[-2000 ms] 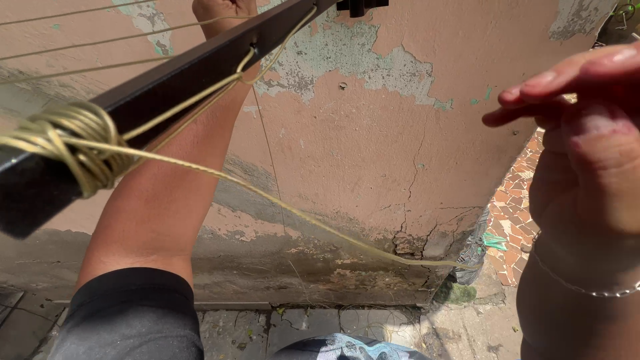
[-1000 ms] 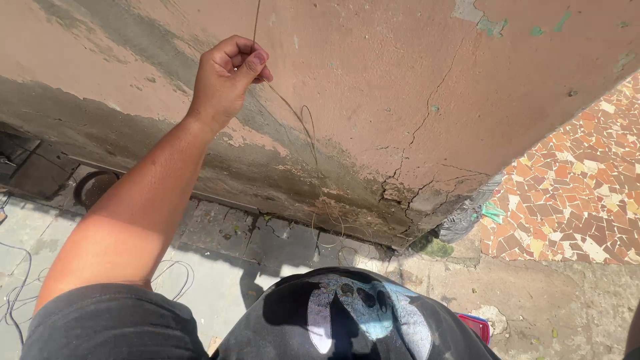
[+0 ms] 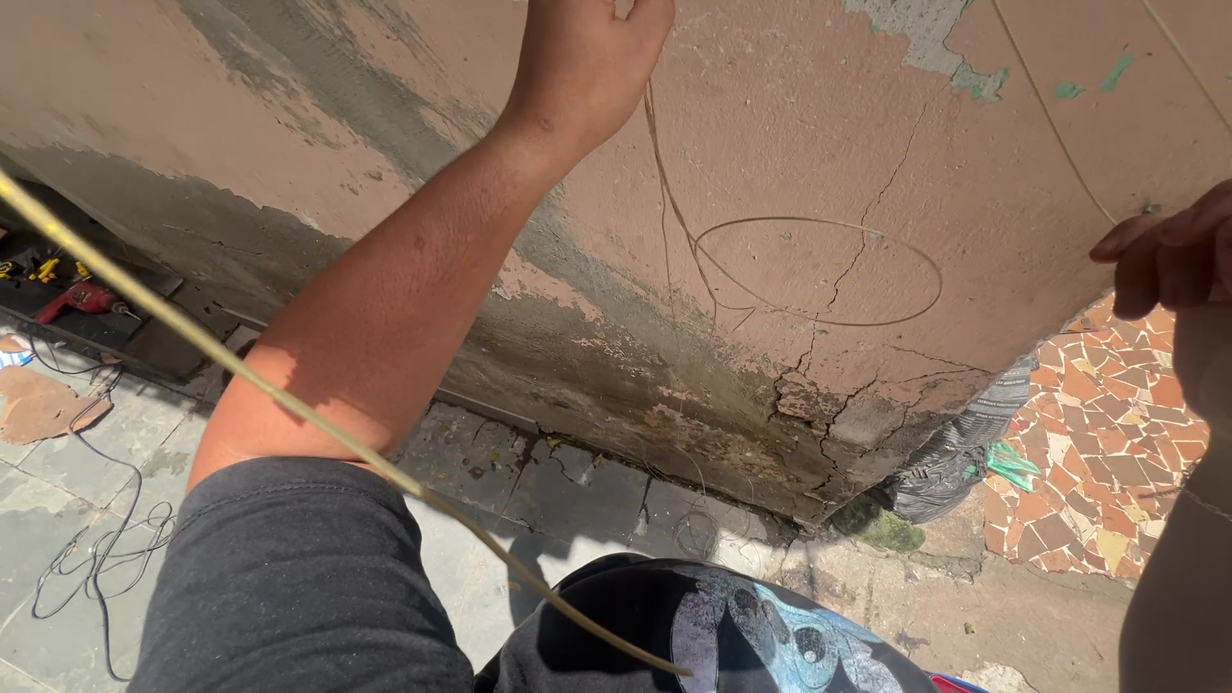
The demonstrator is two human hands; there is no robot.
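My left hand (image 3: 592, 72) is raised at the top centre, its fingertips cut off by the frame's edge. A thin wire (image 3: 659, 164) hangs from below it, with a wide loop of it in front of the peeling wall; the grip itself is hidden. At the right edge, my right hand (image 3: 1169, 250) has its fingers bent, near a thin cord (image 3: 1049, 115) that runs down to its fingertips. Whether it holds that cord cannot be told. A yellowish cord (image 3: 289, 399) crosses the foreground from the left edge down to my shirt, its end loose.
A cracked, peeling wall (image 3: 770, 125) fills the middle. A red power drill (image 3: 87, 300) lies at the far left, with a dark cable (image 3: 106, 563) coiled on the paving below. Black plastic bags (image 3: 938, 481) stand at the wall's corner, beside a broken-tile mosaic floor (image 3: 1107, 433).
The dark bar with cord wound round it, seen two seconds ago, is out of view. My right hand, barely in view one second ago, is back at the right edge. The view has shifted.
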